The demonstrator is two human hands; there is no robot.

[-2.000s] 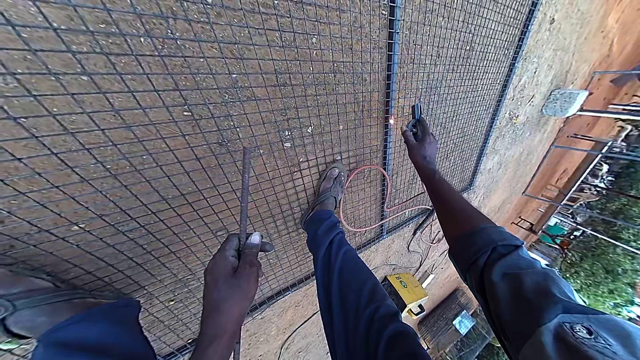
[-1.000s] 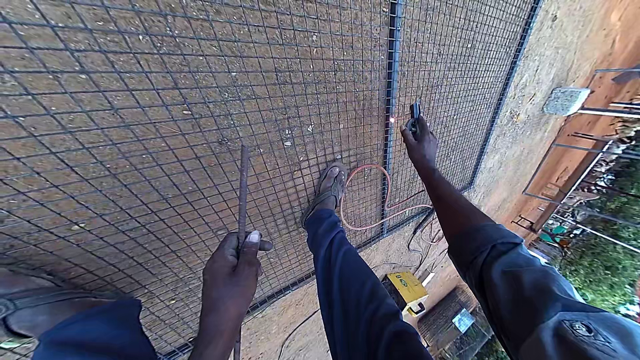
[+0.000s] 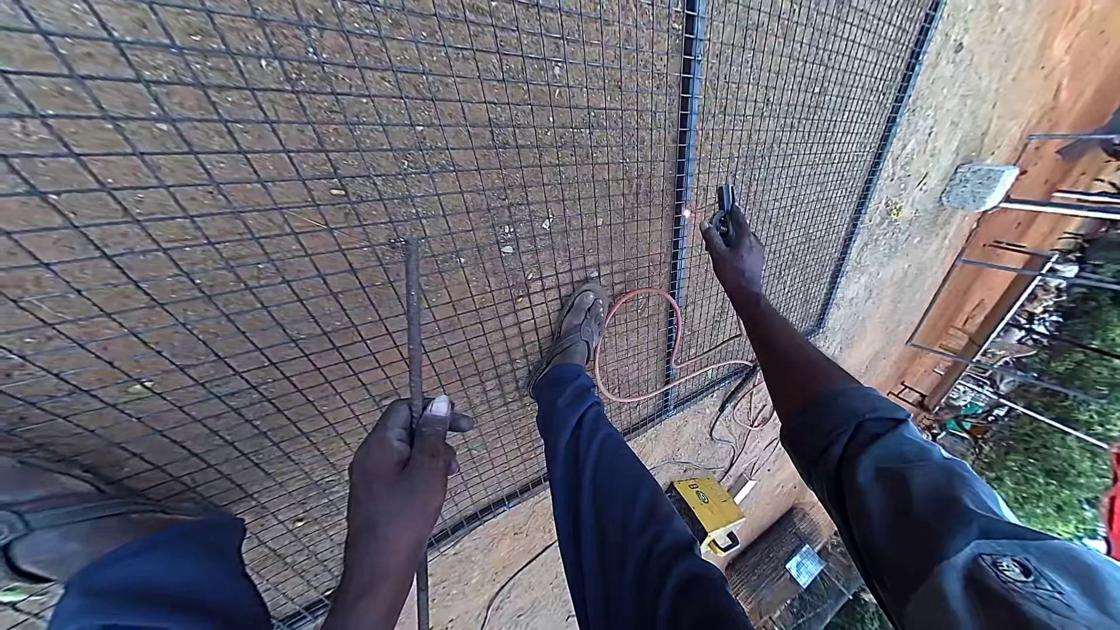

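My left hand (image 3: 407,455) is closed around a long thin metal rod (image 3: 414,324), which stands up past the fist and also shows below it. My right hand (image 3: 735,249) grips a black electrode holder (image 3: 725,206). A small bright glow sits just left of the holder, on the dark metal bar (image 3: 687,131) that crosses the welded wire mesh (image 3: 490,157). The electrode itself is hard to make out. Both of my sandaled feet rest on or over the mesh.
An orange cable (image 3: 643,399) loops over the mesh beside my sandaled foot (image 3: 577,328). A yellow welding machine (image 3: 709,507) stands past the mesh's frame. A pale block (image 3: 978,186) holding a pole lies at the right, near more metal bars.
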